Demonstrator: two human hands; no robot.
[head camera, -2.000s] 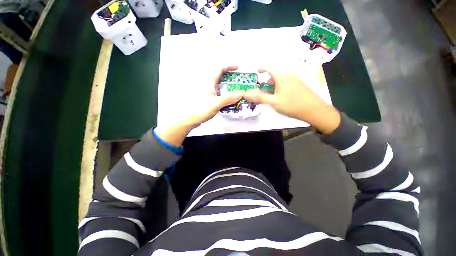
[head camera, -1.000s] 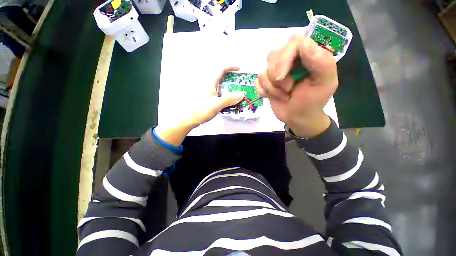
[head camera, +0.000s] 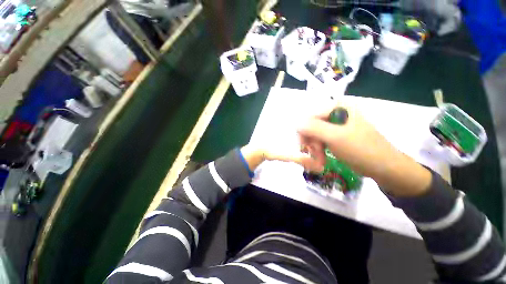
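A white plastic housing (head camera: 332, 192) lies near the front edge of the white work sheet (head camera: 277, 125), with a green circuit board (head camera: 345, 173) and red and dark wires in it. My left hand (head camera: 291, 158) is at the housing's left side, fingers at its edge; the fingertips are blurred and partly hidden by my right hand. My right hand (head camera: 347, 138) is above the housing, closed around a screwdriver; its green handle end (head camera: 338, 115) shows above the fist. The shaft and its tip are hidden or too blurred to tell.
A set-aside unit (head camera: 458, 135) with a green board lies at the sheet's right. Several waiting units (head camera: 240, 71) with wires and boards stand beyond the sheet. A pale-railed green conveyor (head camera: 144, 133) runs along the left, with items and equipment beyond it.
The view has swung up and left, showing more units and the conveyor's far side. My right hand, still holding the screwdriver, has come in over the housing and closer to my left hand.
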